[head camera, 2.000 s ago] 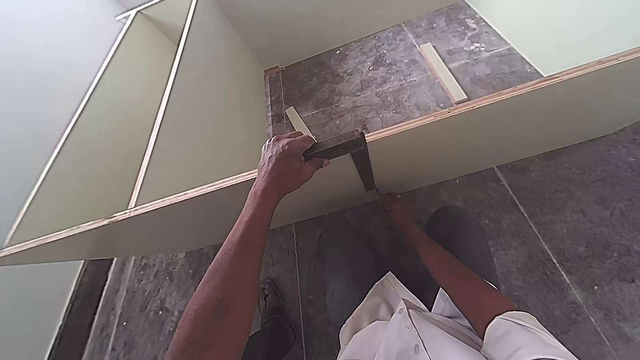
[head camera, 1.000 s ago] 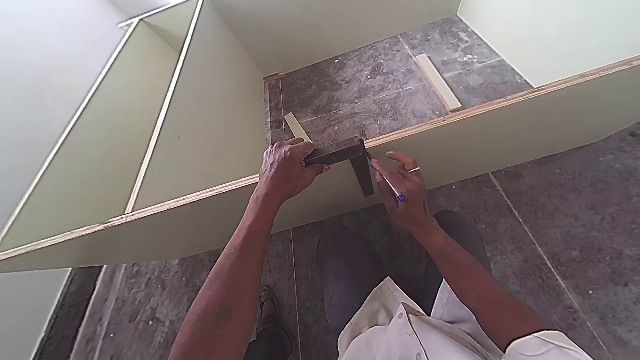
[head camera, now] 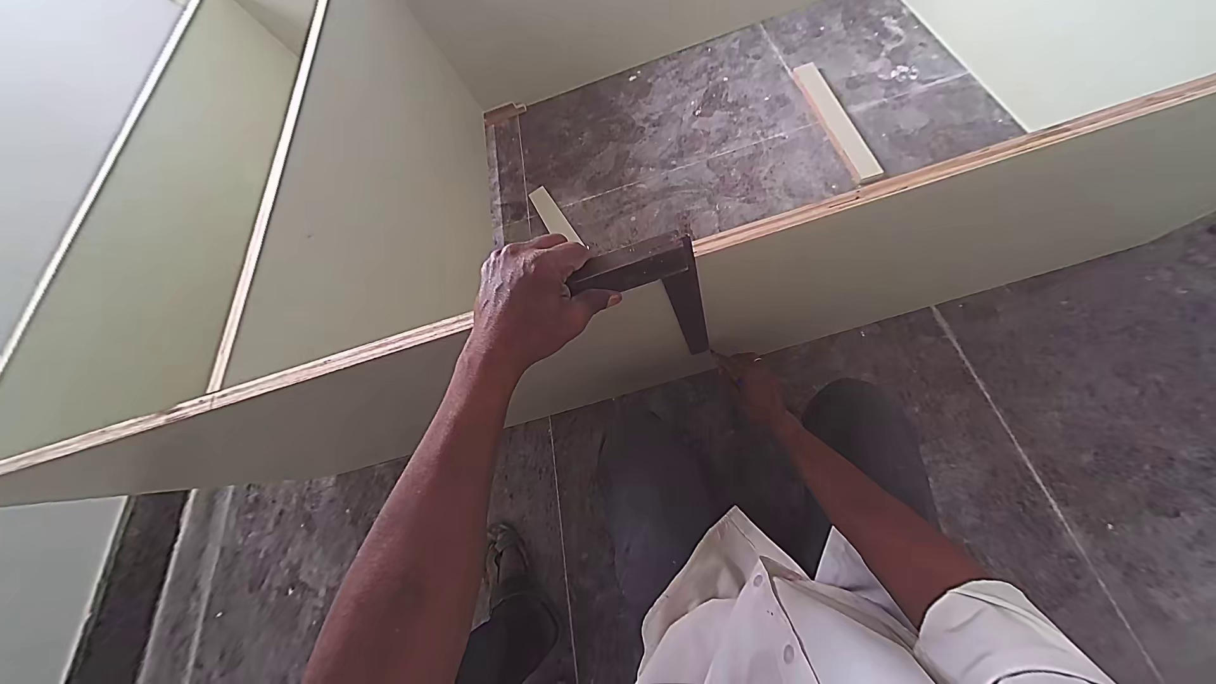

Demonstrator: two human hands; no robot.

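Observation:
My left hand [head camera: 537, 294] grips one arm of a dark try square [head camera: 632, 266] that lies along the plywood edge of a pale green laminated panel [head camera: 855, 247]. The square's other arm hangs down the panel's near face. My right hand [head camera: 755, 385] is low on that face, its fingertips by the lower end of the hanging arm. A thin, pen-like tip shows at those fingers; the rest of the pen is hidden by the hand.
Upright pale green panels [head camera: 380, 190] join the near panel at the left. Beyond it, two narrow board strips [head camera: 841, 123] lie on the grey tiled floor [head camera: 665, 133]. My knees and a shoe [head camera: 508, 551] are on the near side.
My right hand has moved from the upper part of the square, where it held a pen, down to the lower end of the hanging arm. My left hand keeps its hold.

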